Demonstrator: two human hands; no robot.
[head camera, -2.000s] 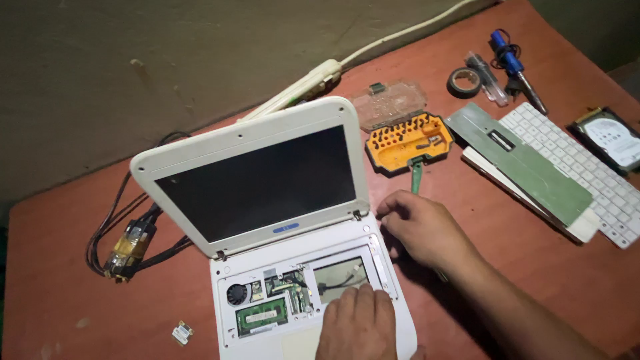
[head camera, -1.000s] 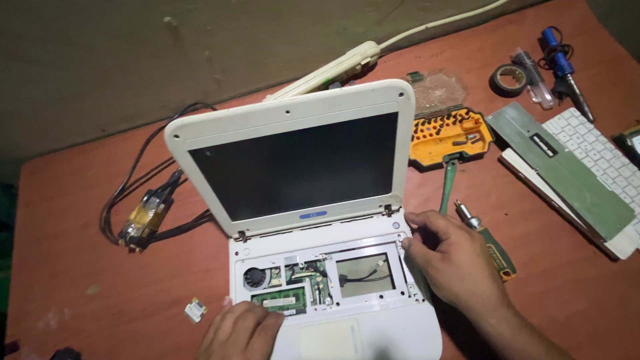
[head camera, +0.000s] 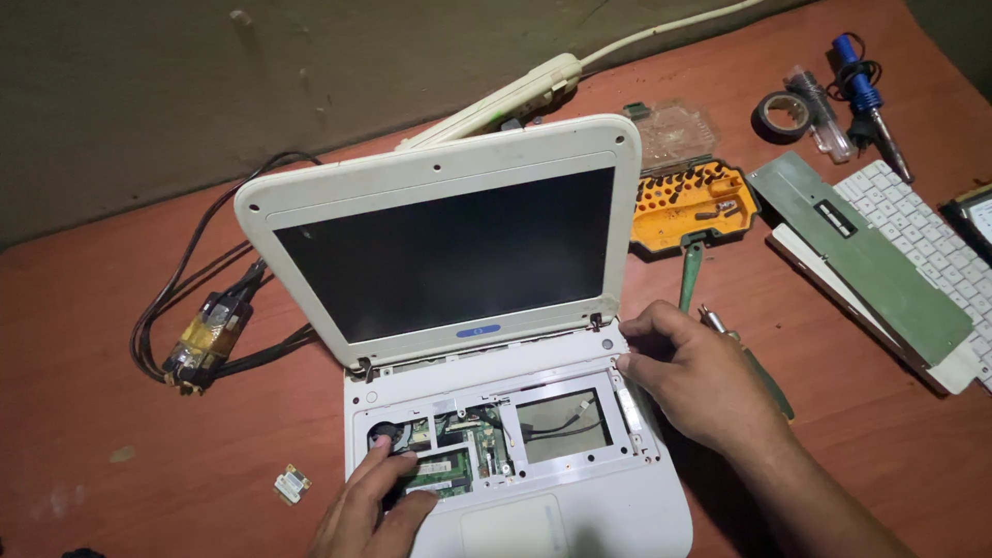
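An open white laptop (head camera: 597, 504) stands on the red-brown tabletop, its dark screen (head camera: 457, 248) tilted back. No keyboard covers its base, so a fan (head camera: 385, 435), a green memory module (head camera: 446, 474) and loose black cables (head camera: 558, 428) show in the frame openings. My left hand (head camera: 376, 500) rests over the base's left part, fingertips by the fan and the memory module. At the base's right edge, near the hinge, my right hand (head camera: 697, 380) touches the side with thumb and forefinger apart. Whether those fingers pinch the edge I cannot tell.
Right of the screen lies an orange bit case (head camera: 690, 213), with a screwdriver (head camera: 752, 364) below it. Farther right are a green panel (head camera: 868, 256), a white keyboard (head camera: 930, 225), black tape (head camera: 781, 118) and a soldering iron (head camera: 864, 93). A taped adapter (head camera: 208, 337) and small card (head camera: 292, 484) lie left.
My left hand has moved from the base's right opening to its left part. My right hand remains beside the right hinge. The screwdriver, hidden at first, now shows behind my right hand.
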